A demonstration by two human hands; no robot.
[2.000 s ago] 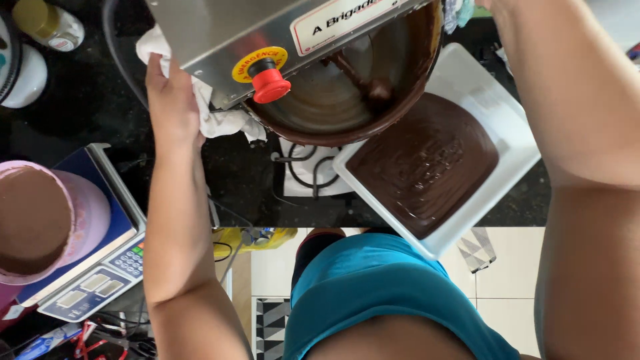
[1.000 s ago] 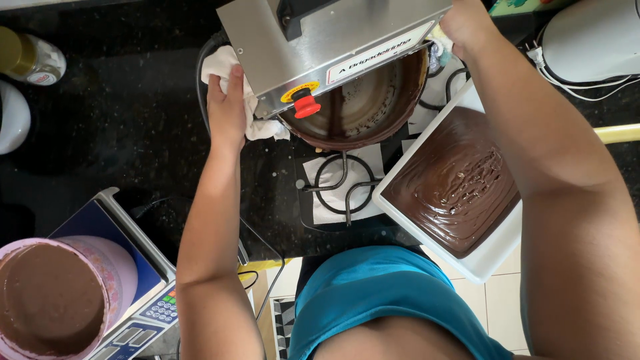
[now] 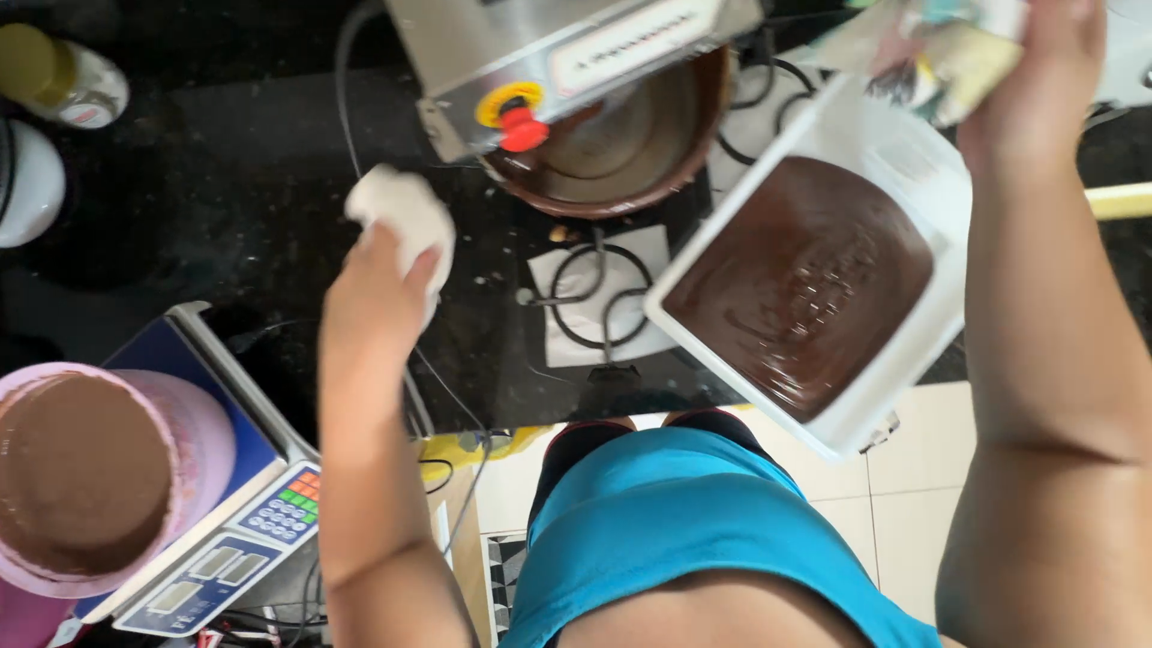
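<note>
My left hand [image 3: 373, 288] grips a crumpled white cloth [image 3: 409, 216], held over the dark counter left of the stove grate. My right hand [image 3: 1035, 99], at the upper right, is closed on a patterned cloth [image 3: 967, 67] above the far corner of a white plastic tub. That tub [image 3: 711, 364] holds glossy dark chocolate mixture [image 3: 801, 288] and sits tilted across the counter's front edge. Behind stands a cooking mixer with a steel housing [image 3: 486, 54] and a red emergency button [image 3: 522, 130]. Its brown-coated pot [image 3: 612, 209] has a thin residue inside; neither hand touches it.
A pink bucket of brown mixture [image 3: 202, 441] rests on a digital scale [image 3: 292, 441] at the lower left. A stove grate [image 3: 603, 297] lies below the pot. A jar with a yellow lid [image 3: 85, 85] is at the upper left, and a cable [image 3: 345, 99] crosses the counter.
My left hand has come away from the side of the mixer with the white cloth. My right hand has also left the mixer, holding the patterned cloth. The view has shifted.
</note>
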